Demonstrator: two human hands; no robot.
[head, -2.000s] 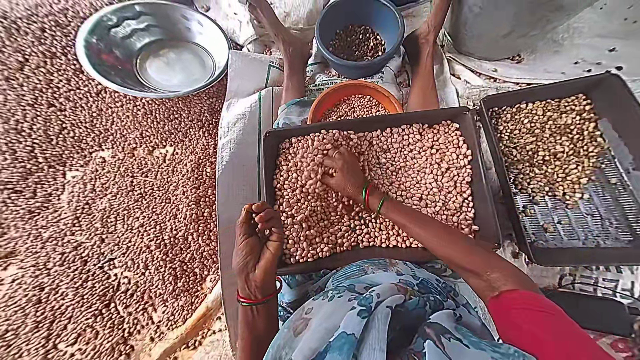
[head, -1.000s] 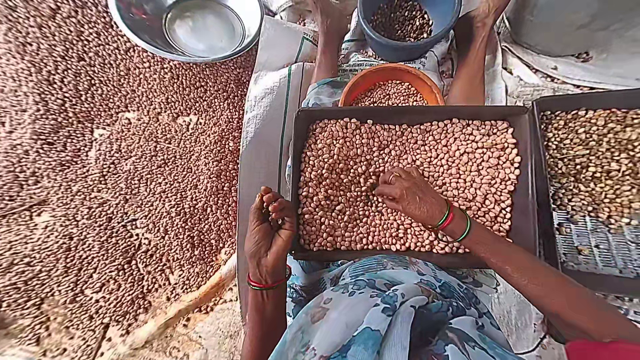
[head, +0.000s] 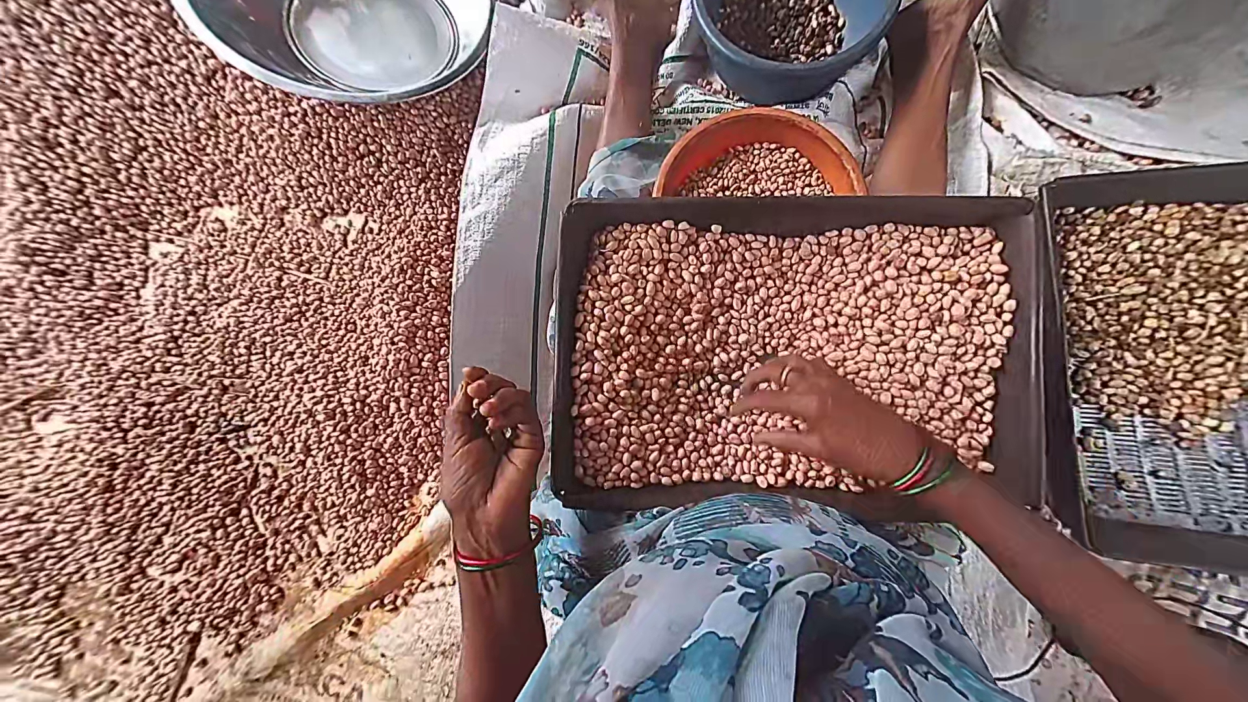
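Note:
A dark rectangular tray (head: 1019, 390) full of pinkish shelled peanuts (head: 673, 322) rests on my lap. My right hand (head: 829, 414) lies palm down on the peanuts near the tray's front middle, its fingers apart and touching them; no nut shows clearly in its grip. Left of the tray, my left hand (head: 492, 448) is raised palm up with curled fingers; something small seems to be between the fingertips, too unclear to name. Behind the tray stands an orange bowl (head: 682, 156) with more peanuts.
A steel basin (head: 375, 49) sits at the upper left on widely spread peanuts (head: 244, 370). A blue tub (head: 780, 83) holding darker nuts stands between my feet. At the right, a second dark tray (head: 1150, 546) with a slotted base holds brownish nuts. Woven sacks (head: 507, 224) lie beneath.
My right hand has moved over the peanuts toward the tray's front edge and its fingers have spread. My left hand stays beside the tray. The view has shifted.

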